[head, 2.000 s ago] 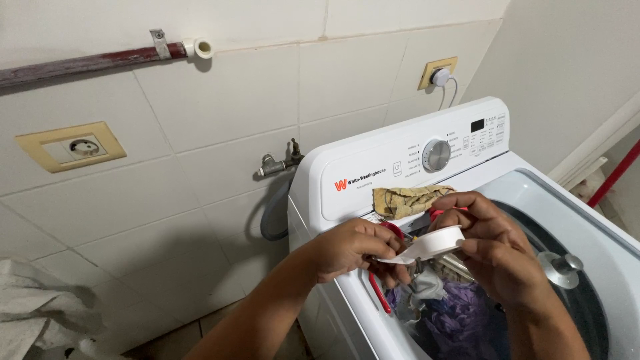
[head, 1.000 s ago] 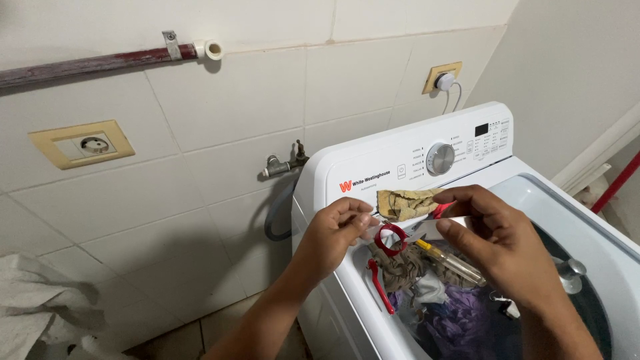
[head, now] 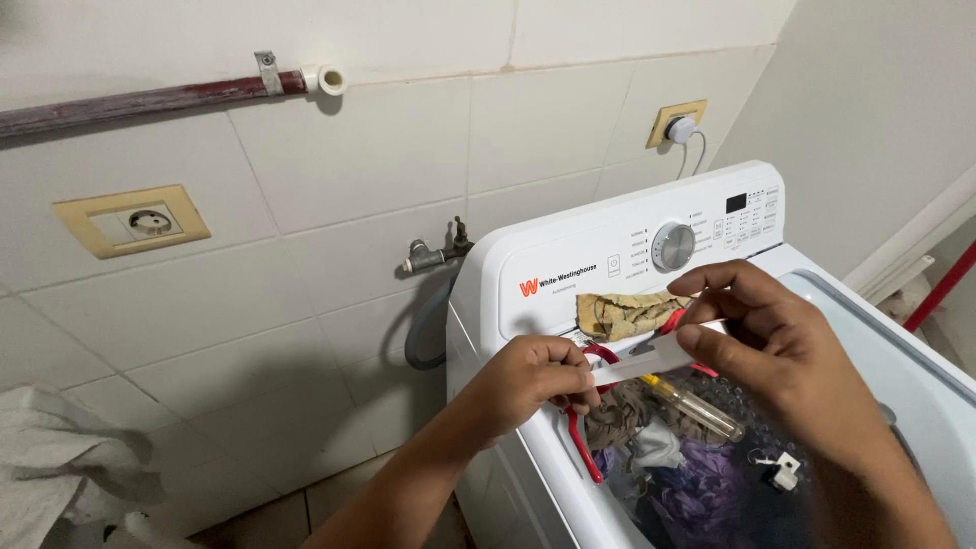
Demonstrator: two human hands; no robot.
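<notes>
A strip of white tape [head: 644, 364] is stretched between my two hands over the lid of a White-Westinghouse washing machine [head: 534, 263]. My left hand [head: 534, 377] pinches its lower left end; my right hand [head: 751, 328] grips the other end, where the roll is mostly hidden by the fingers. Just beyond lies a folded piece of worn sandpaper [head: 629, 314]. Red-handled pliers [head: 584, 450] rest below my left hand, partly covered by it. A screwdriver with a clear and yellow handle [head: 698, 408] lies between the hands, above laundry [head: 698, 488] seen through the lid.
A small white fitting with wire [head: 781, 470] lies on the lid. A tap [head: 435, 253] with a grey hose [head: 428, 328] stands left of the machine. The tiled wall bears a socket [head: 150, 221], a plugged-in white plug [head: 681, 130] and a red pipe [head: 175, 95]. Pale cloth [head: 53, 457] hangs at lower left.
Two seconds ago the hands were close together at the white roll. They have since moved apart, with a length of white tape now drawn out between them.
</notes>
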